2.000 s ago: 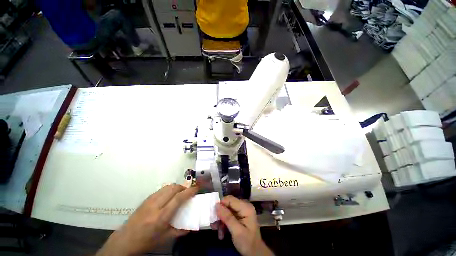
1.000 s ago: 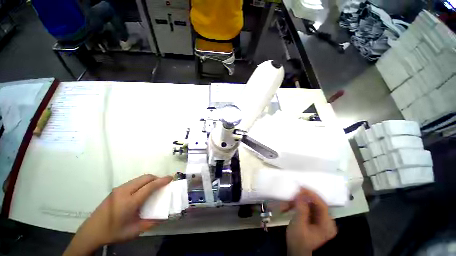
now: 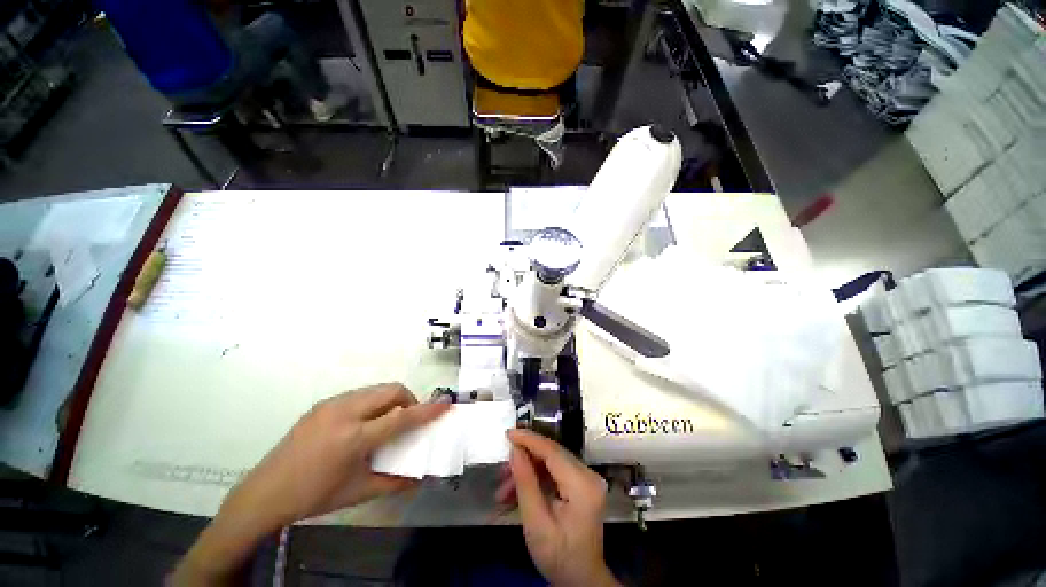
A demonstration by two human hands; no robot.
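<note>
My left hand (image 3: 333, 447) is shut on several overlapping white pieces (image 3: 430, 444), fanned out just in front of the sewing machine. My right hand (image 3: 555, 495) pinches the right edge of the top piece beside the feed area (image 3: 539, 401). The sewing machine (image 3: 625, 206) has a white slanting arm, a round silver knob (image 3: 553, 251) and a black lever (image 3: 625, 329). A loose white heap of finished pieces (image 3: 734, 333) lies over the pale machine body, behind the "Cabbeen" lettering. The fingers hide part of the pieces and the front of the feed area.
White layered bundles (image 3: 961, 350) with a black tie stand right of the table (image 3: 275, 344). Taller white stacks (image 3: 986, 149) and a grey cloth heap (image 3: 877, 57) are behind. A yellow-handled tool (image 3: 147, 280) lies far left. Two seated people, in blue and yellow tops, are beyond.
One second ago my right hand was over the machine body at the right with a white piece. It is now back at the feed area beside my left hand, which also appears farther right.
</note>
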